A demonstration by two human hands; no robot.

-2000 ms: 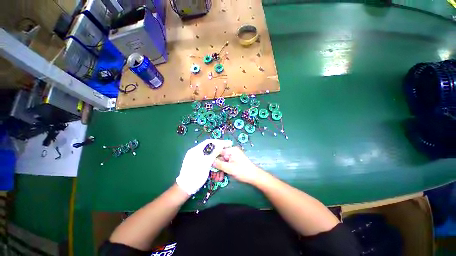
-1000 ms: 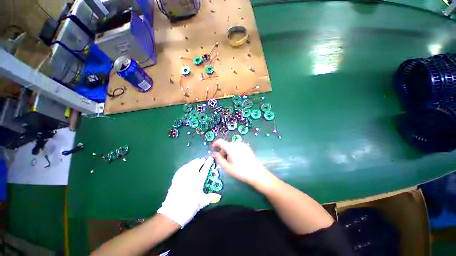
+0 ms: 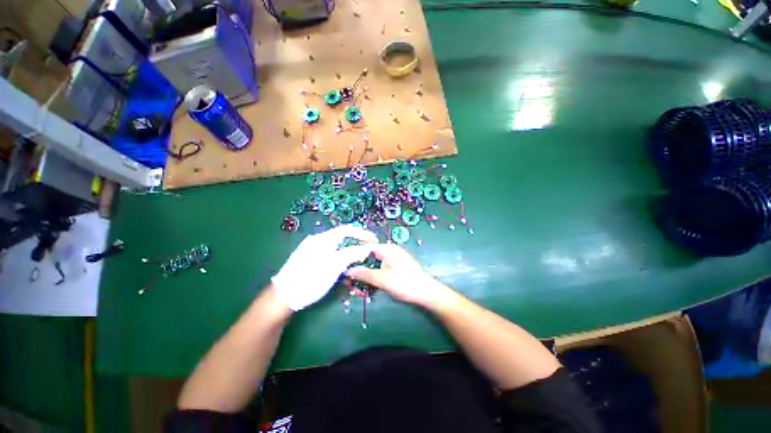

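My left hand (image 3: 317, 266), in a white glove, and my bare right hand (image 3: 399, 275) meet over the bench in front of me. Both grip a small joined board sheet (image 3: 363, 264) of green rings, mostly hidden by the fingers. Red and dark lead wires with white ends (image 3: 363, 309) hang from it towards me. Just beyond my hands lies a loose pile of round circuit boards (image 3: 391, 210), some green, some dark side up. A short joined strip of boards (image 3: 186, 260) lies apart on the left.
A tan pegboard (image 3: 279, 156) behind the pile holds a few green rings (image 3: 352, 114), a tape roll (image 3: 399, 59) and a blue can (image 3: 221, 123). Grey-purple boxes (image 3: 207, 59) stand upper left. Black fan grilles (image 3: 719, 182) are stacked at right. An open cardboard box (image 3: 689, 364) is below the bench edge.
The board sheet was seen between my hands with its rings uncovered; now my left hand has come up and closed over it, beside my right fingers. The view has shifted slightly.
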